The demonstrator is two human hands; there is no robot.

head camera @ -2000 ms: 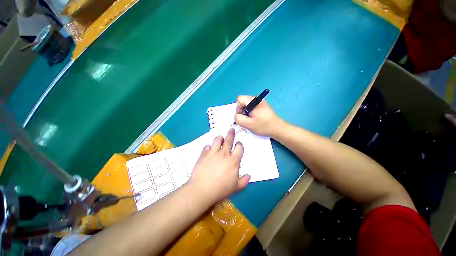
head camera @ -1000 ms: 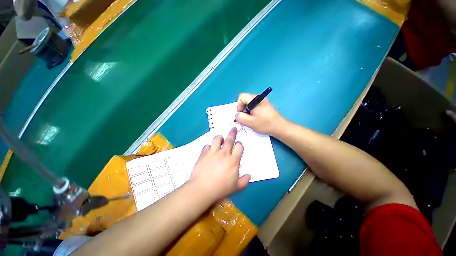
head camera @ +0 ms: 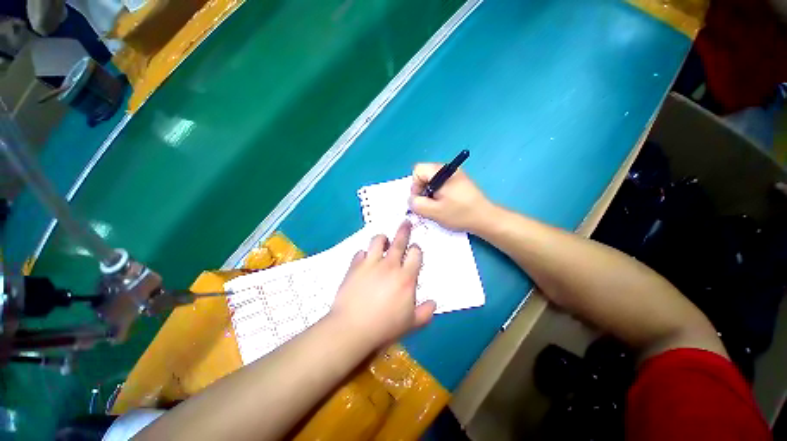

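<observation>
A white spiral notebook (head camera: pixel 453 271) lies on the blue-green bench. A printed record sheet with a grid (head camera: pixel 280 301) extends left from it over the orange taped fixture (head camera: pixel 198 344). My right hand (head camera: pixel 447 198) grips a black pen (head camera: pixel 449 170), its lower end at the notebook page. My left hand (head camera: pixel 380 288) lies flat, fingers spread, on the papers, its fingertips close to the writing spot. It holds nothing.
A green conveyor (head camera: pixel 216 138) runs behind the bench (head camera: pixel 535 103). A power screwdriver (head camera: pixel 52 297) with a clear feed hose (head camera: pixel 52 194) hangs at left. An open carton (head camera: pixel 500 362) of black parts (head camera: pixel 578 375) stands at right. A tub (head camera: pixel 91 90) is at upper left.
The hanging screwdriver and hose have shifted slightly in view. My right hand and the pen have moved only a little; my left hand stays on the papers.
</observation>
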